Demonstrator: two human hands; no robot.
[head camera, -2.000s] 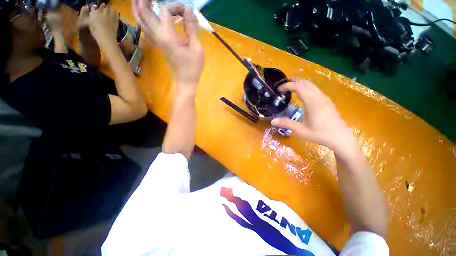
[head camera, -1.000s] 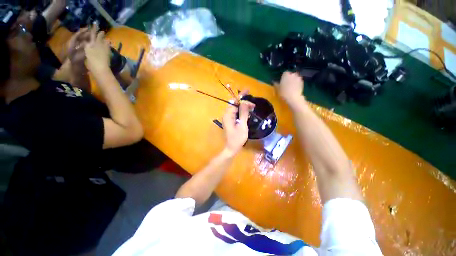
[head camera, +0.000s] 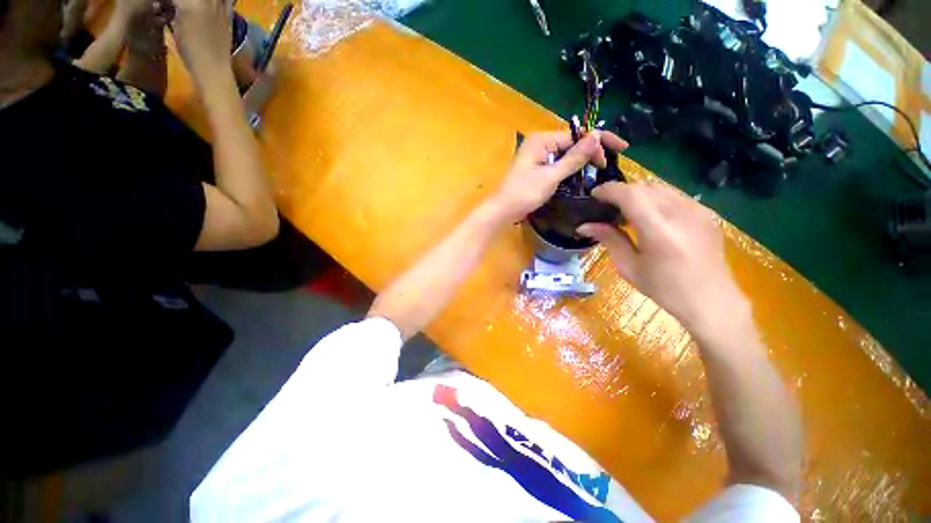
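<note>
The camera housing (head camera: 556, 233), black with a grey-white lower part, lies on the orange bench top, its bracket (head camera: 556, 283) towards me. Thin wires (head camera: 591, 102), some yellow and red, stick up from its mouth. My left hand (head camera: 539, 176) pinches the wires at the mouth between thumb and fingers. My right hand (head camera: 653, 230) grips a dark piece at the right side of the mouth, fingers curled round it. Whether this piece is a separate module or part of the housing, I cannot tell. The inside of the housing is mostly hidden by my hands.
A heap of black modules (head camera: 704, 87) lies on the green conveyor belt (head camera: 806, 220) beyond the bench (head camera: 408, 133). A crumpled clear plastic bag (head camera: 337, 22) is at the upper left. A co-worker's arm (head camera: 230, 153) is at left, near another unit with a bracket.
My right hand has come back from near the heap to the housing. The housing has turned so its bracket points towards me. The wires now stand up beyond my left fingers.
</note>
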